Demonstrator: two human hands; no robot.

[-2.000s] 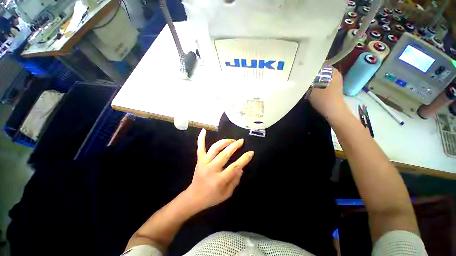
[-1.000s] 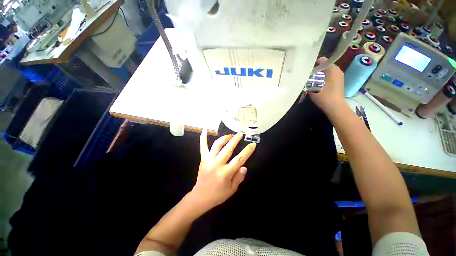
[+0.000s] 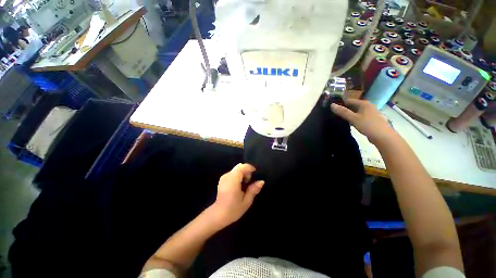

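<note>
A black garment point(image 3: 304, 195) lies over the machine bed and hangs across my lap. The white JUKI machine head point(image 3: 277, 59) stands above it, with the small silver clamp point(image 3: 279, 144) at its lower end over the cloth. My left hand point(image 3: 236, 190) is below and left of the clamp, its curled fingers and thumb pinching the black garment. My right hand point(image 3: 364, 117) is right of the head, at the garment's right edge, thumb and fingers apart, below the shiny metal fitting point(image 3: 336, 87). Whether its fingertips touch the cloth is unclear.
The white table point(image 3: 174, 98) has a wooden edge. On the right are a light blue thread cone point(image 3: 386, 84), a control panel point(image 3: 440, 76), a pen point(image 3: 410, 120), a grey keypad point(image 3: 483, 146) and many spools. A dark-filled blue crate point(image 3: 109, 146) stands at left.
My left hand has moved down from the clamp and its spread fingers have curled onto the cloth. My right hand has left the metal fitting and come down to the garment's right edge.
</note>
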